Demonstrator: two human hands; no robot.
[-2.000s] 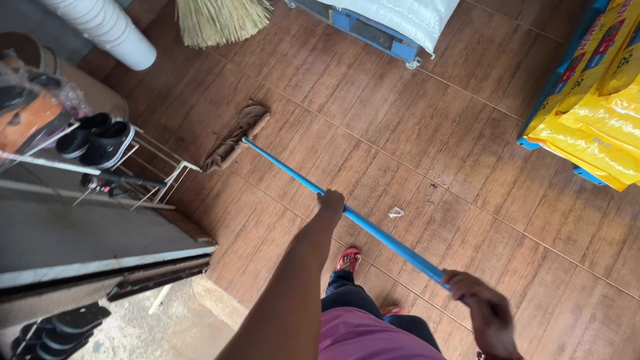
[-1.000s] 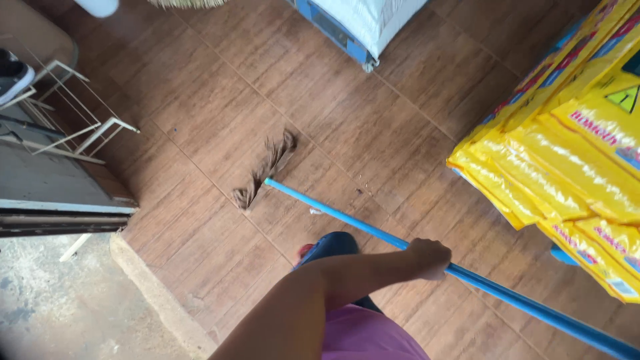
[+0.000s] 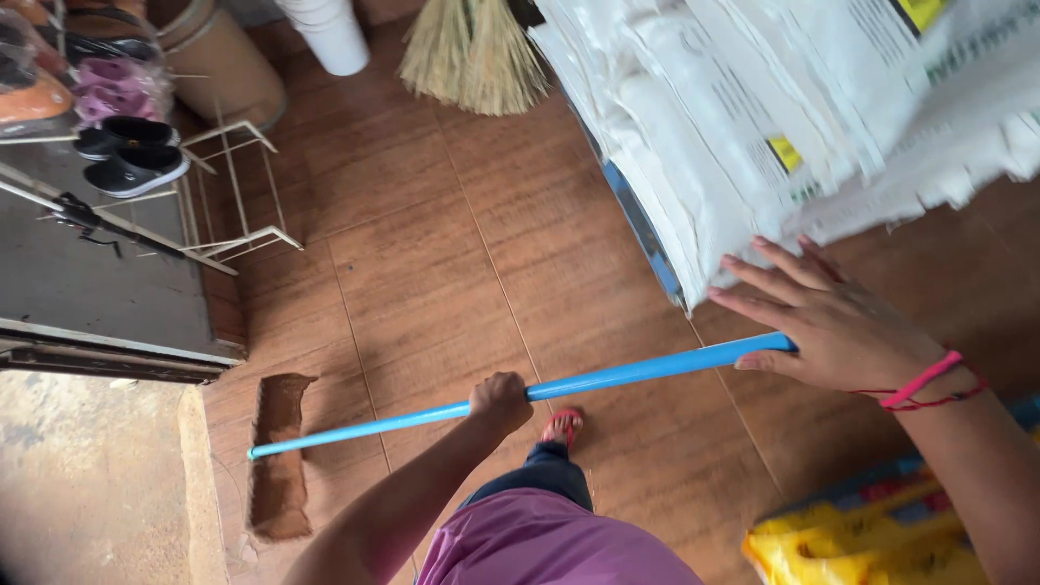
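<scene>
A mop with a blue pole (image 3: 642, 367) lies across the view, its flat brown mop head (image 3: 279, 457) on the wood-look tiled floor at the lower left, beside the doorway edge. My left hand (image 3: 500, 400) is closed around the middle of the pole. At the pole's upper end is my right hand (image 3: 821, 317), its fingers spread and the thumb near the tip; the palm side is hidden, so contact with the end is unclear. A pink band circles the right wrist. My foot in a red flip-flop (image 3: 564, 426) stands just below the pole.
White filled sacks (image 3: 691, 162) are stacked on a blue pallet (image 3: 638, 231) at the upper right. Yellow bags (image 3: 861, 536) lie lower right. A straw broom (image 3: 475, 61), white buckets (image 3: 329, 32) and a wire shoe rack (image 3: 244, 183) stand along the upper left. Concrete (image 3: 97, 479) borders the tiles.
The mop head has moved to the doorway edge. My right hand, out of view one second ago and gripping the pole two seconds ago, now has spread fingers at its end. The view has swung.
</scene>
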